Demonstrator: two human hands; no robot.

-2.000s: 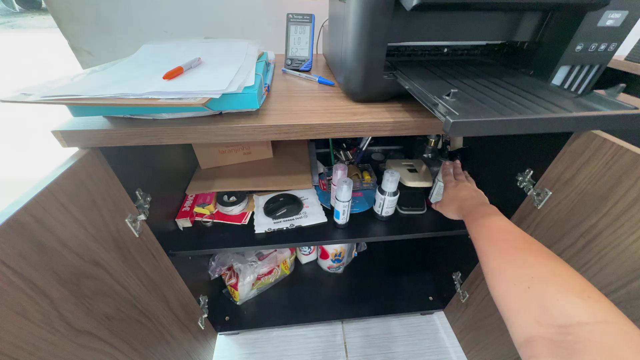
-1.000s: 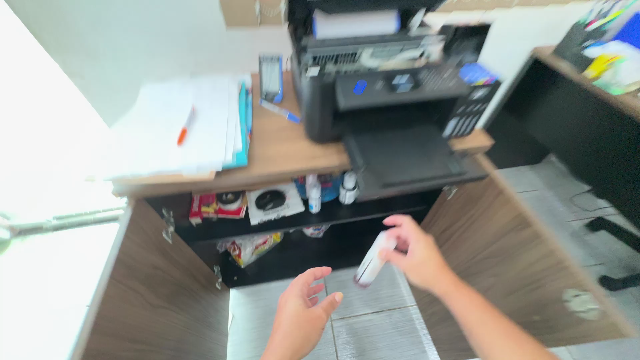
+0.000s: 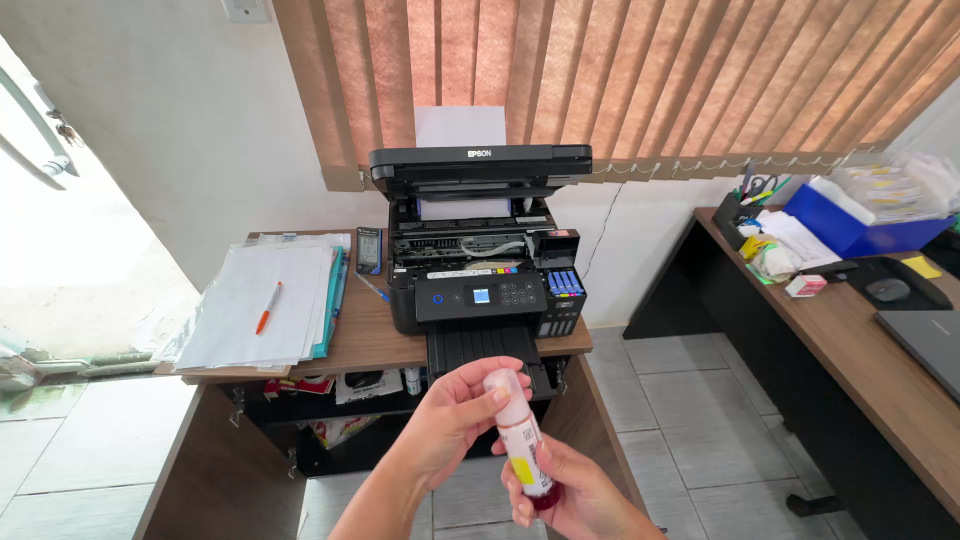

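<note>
A small plastic ink bottle [image 3: 523,450] with a clear cap, a white label with a yellow patch and a dark red base is held between both hands, tilted. My left hand [image 3: 457,409] grips the cap with thumb and fingers. Around the lower body of the bottle close the fingers of my right hand [image 3: 562,480]. Behind them stands a black Epson inkjet printer [image 3: 480,296] with its scanner unit raised and its small screen lit. At its right side the ink tank cover is up, showing a row of blue tank caps [image 3: 565,283].
Papers [image 3: 240,300] with an orange pen [image 3: 268,307] lie left of the printer, near a digital meter [image 3: 369,251]. Below, the cabinet's wooden doors [image 3: 217,465] stand open around the shelves. Another desk [image 3: 847,330] at the right bears a laptop, a mouse and a blue box.
My right hand has brought the bottle from low over the floor to in front of the printer, and my left hand has closed on its cap. The view has lifted toward the printer and window.
</note>
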